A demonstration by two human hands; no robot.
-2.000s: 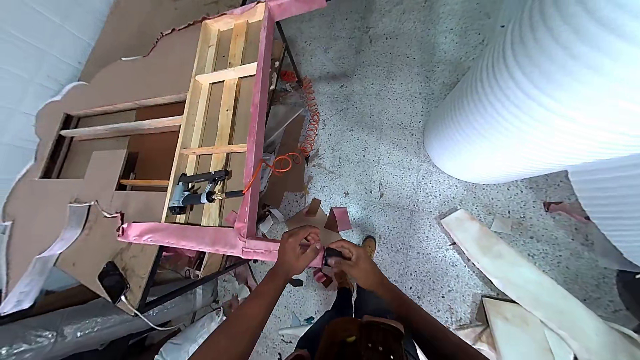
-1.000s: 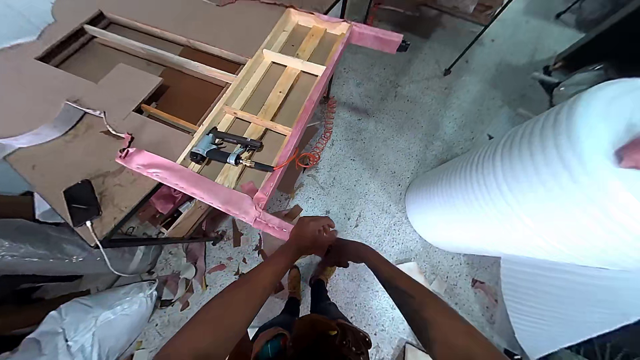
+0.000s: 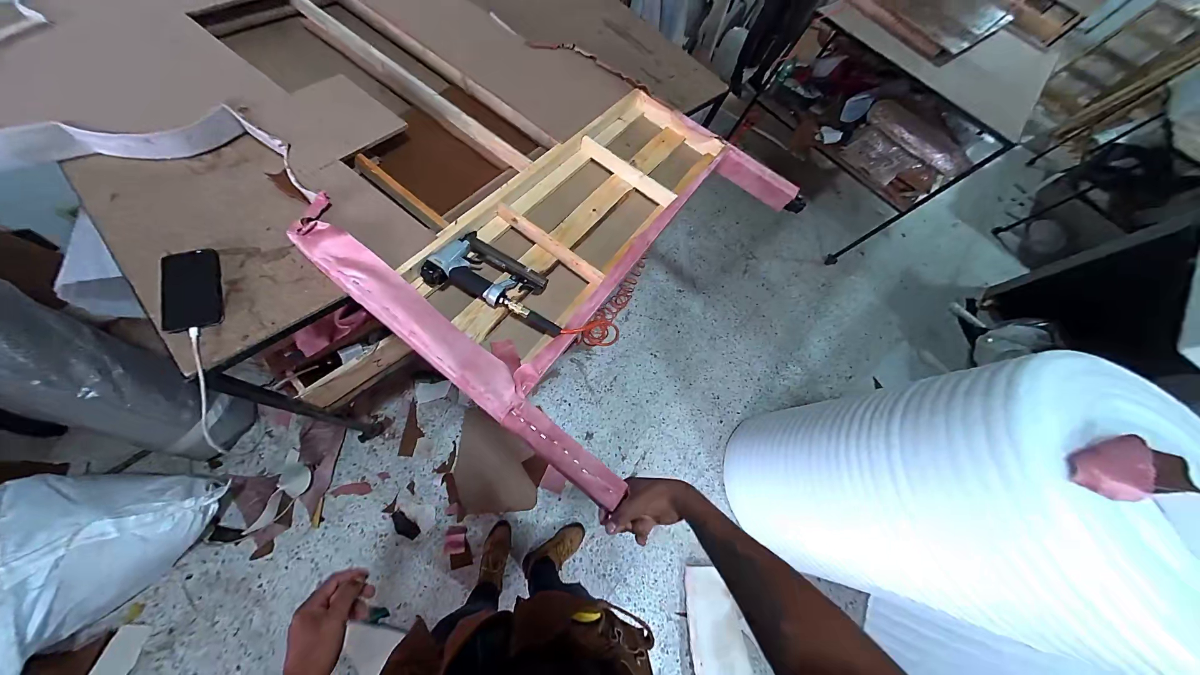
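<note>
A wooden slatted frame (image 3: 581, 220) with pink fabric stapled along its edges lies across the table edge. My right hand (image 3: 645, 506) is at the near end of the pink fabric-covered rail (image 3: 562, 450), with its fingers around the end. My left hand (image 3: 328, 609) is low at the left, away from the frame, fingers curled near a small dark green object (image 3: 377, 615); whether it holds this is unclear. On the slats rests a pneumatic staple gun (image 3: 483, 272), joined to an orange coiled air hose (image 3: 605, 328).
A black phone (image 3: 192, 291) with a white cable lies on the table (image 3: 141, 206). A large white foam roll (image 3: 891, 459) stands at the right. Fabric and board scraps (image 3: 487, 459) litter the floor. Another table (image 3: 1012, 103) is at the back right.
My left hand has come away from the rail end and moved down to the left. My right hand remains at the rail end. The view has shifted considerably.
</note>
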